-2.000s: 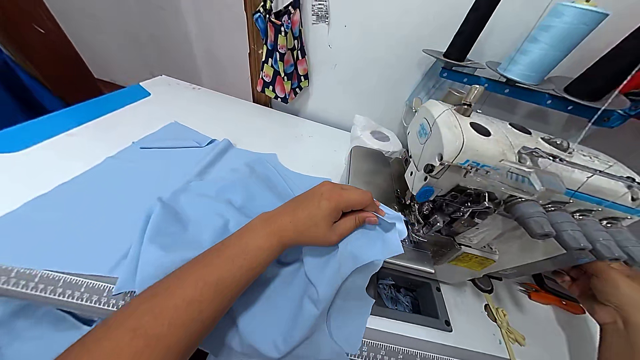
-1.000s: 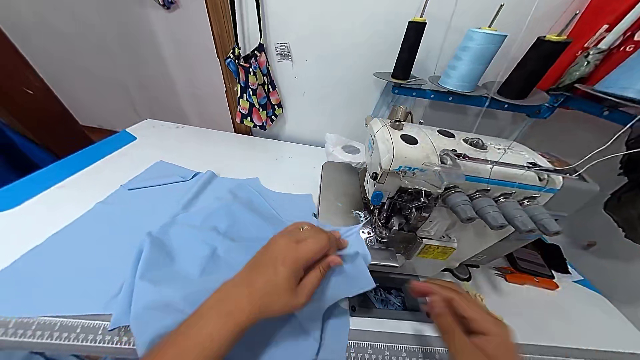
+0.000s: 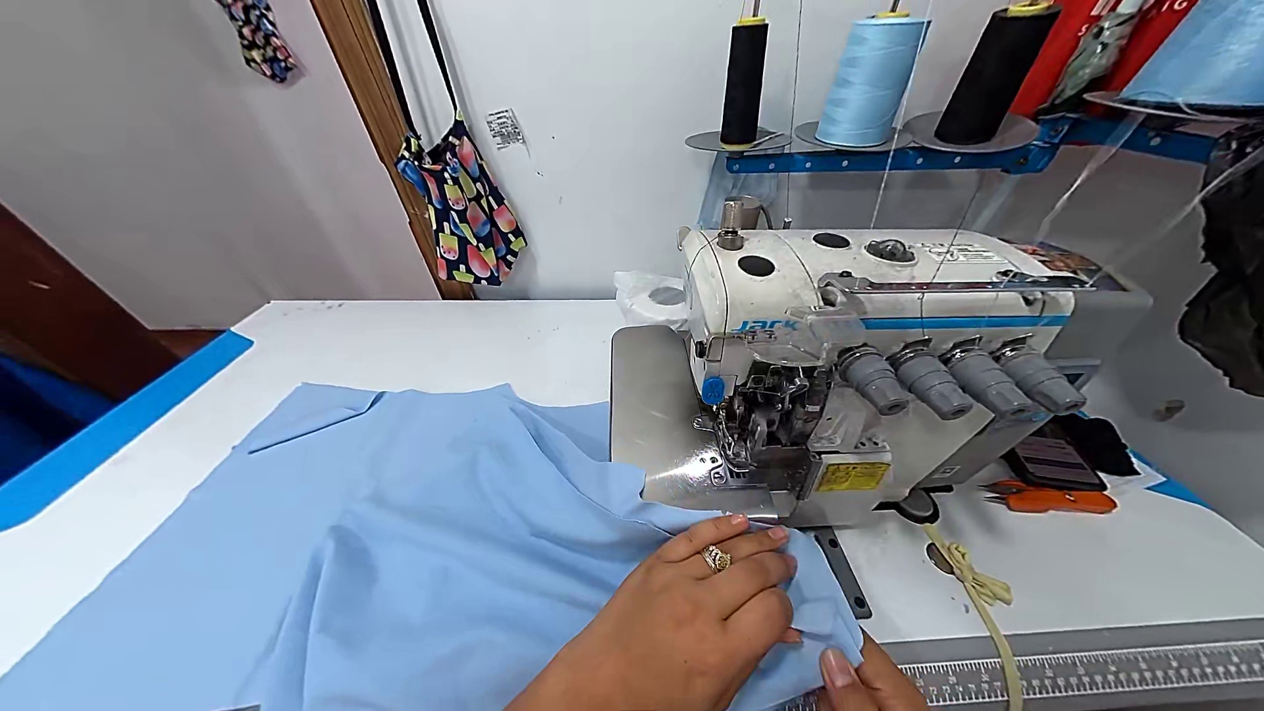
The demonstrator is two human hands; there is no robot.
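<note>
Light blue fabric [image 3: 425,533] lies spread over the white table, its right part in front of a Jack overlock sewing machine [image 3: 879,326]. My left hand [image 3: 691,612], with a ring on one finger, rests on the fabric just before the machine's metal plate [image 3: 657,425], fingertips at the fabric's upper edge. At the lower right my right hand [image 3: 864,681] pinches the fabric's corner between thumb and fingers; part of that hand is hidden under the cloth. The needle area [image 3: 765,425] is above my left fingertips.
Orange thread snips [image 3: 1057,501] and a phone [image 3: 1055,462] lie right of the machine. A yellowish cord [image 3: 987,592] crosses the ruler strip [image 3: 1106,671] at the table's front. Thread cones [image 3: 869,84] stand on a blue rack behind. A white roll [image 3: 652,298] sits behind the plate.
My right hand has come from the right of the machine to the fabric's corner and taken hold of it. My left hand now lies lower, in front of the plate. The view has shifted.
</note>
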